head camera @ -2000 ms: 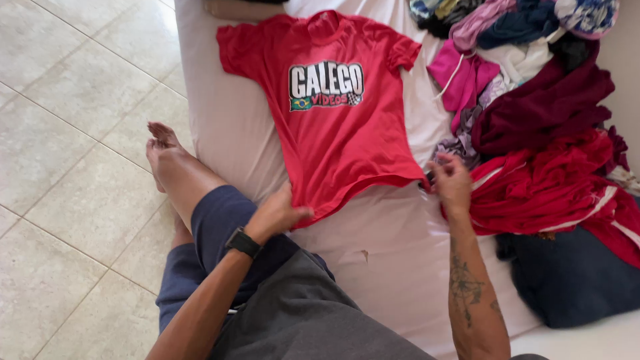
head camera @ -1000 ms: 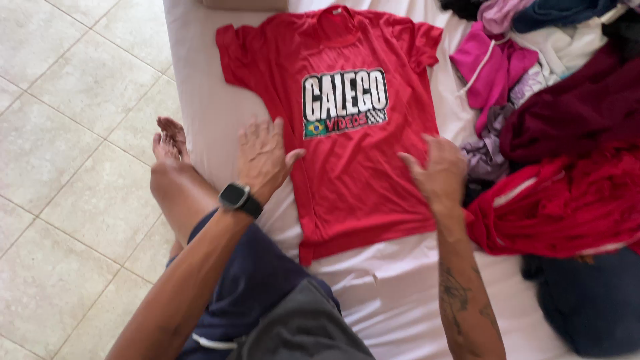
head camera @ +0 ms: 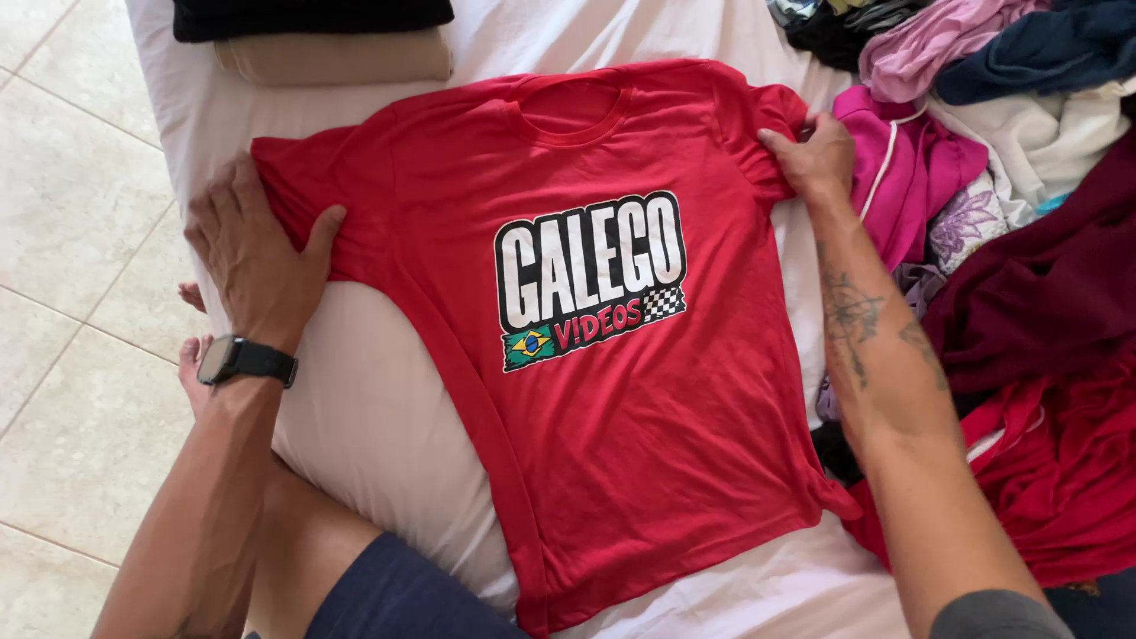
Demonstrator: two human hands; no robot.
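Note:
A red T-shirt point(head camera: 621, 426) with a printed chest logo lies spread face up on a white bed sheet point(head camera: 390, 382), its collar toward the far side. Flat on the sleeve at the left rests my left hand point(head camera: 266, 253), fingers spread and thumb apart, a dark watch on its wrist. At the other sleeve my right hand point(head camera: 812, 155) pinches the fabric near its edge between thumb and fingers. The lower left side of the shirt hangs toward my lap, with some wrinkles across the body.
Folded dark and beige garments point(head camera: 337, 58) are stacked at the back left. A heap of loose clothes point(head camera: 1021, 257), pink, white, maroon and red, lies along the right. Tiled floor point(head camera: 80, 373) shows beyond the bed's left edge; my bent leg is at the lower left.
Both hands have moved from the shirt's hem up over its body and out to the two sleeves. The left sleeve is now spread outward. The view has come closer to the shirt.

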